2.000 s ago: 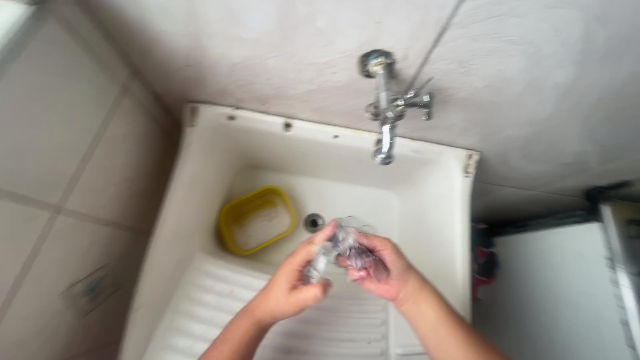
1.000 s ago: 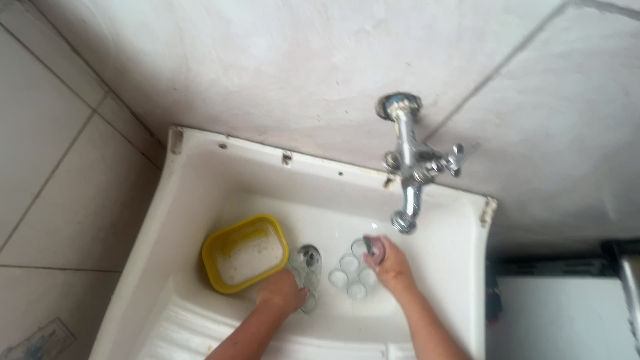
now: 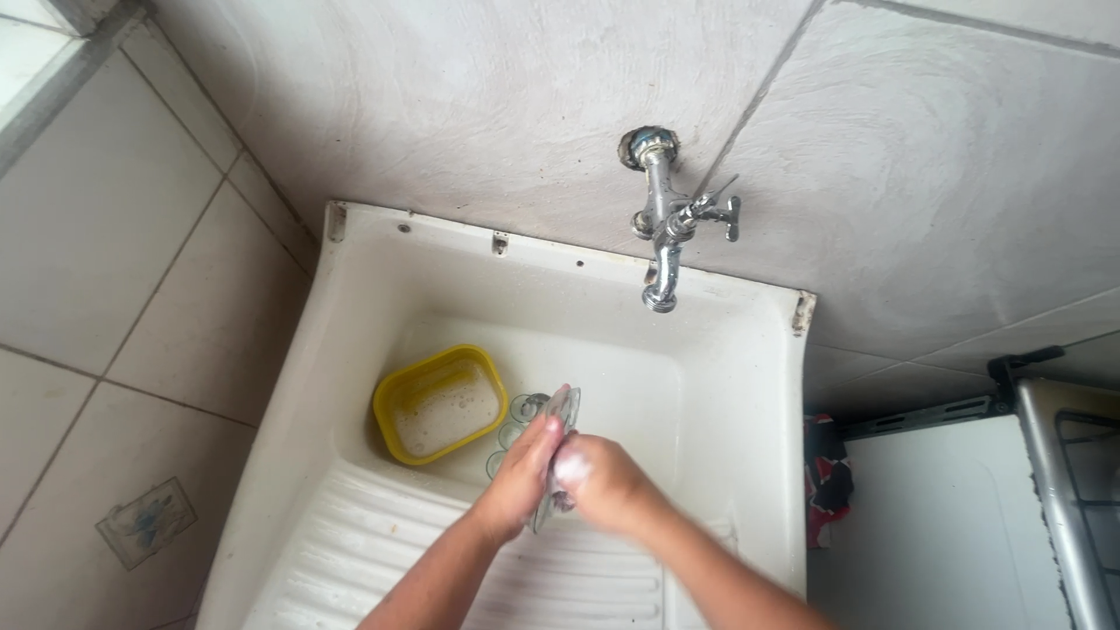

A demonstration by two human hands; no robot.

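My left hand holds a clear, thin-edged piece, seemingly a glass or plastic tray, tilted steeply over the laundry sink. Against its right face, my right hand is closed on something blurred with white suds; what it is cannot be told. Several small clear round cups or rings lie on the basin floor, left of my hands, partly hidden by the left one. Beside them stands a yellow plastic tub holding cloudy, foamy water.
The white sink has a ribbed washboard at its near side. A chrome faucet juts from the wall above its back rim. A stove stands at the right, with a red and black cloth between.
My hands were apart low in the basin a second ago and are now together around the clear piece. The round clear things at the right of the drain no longer show there.
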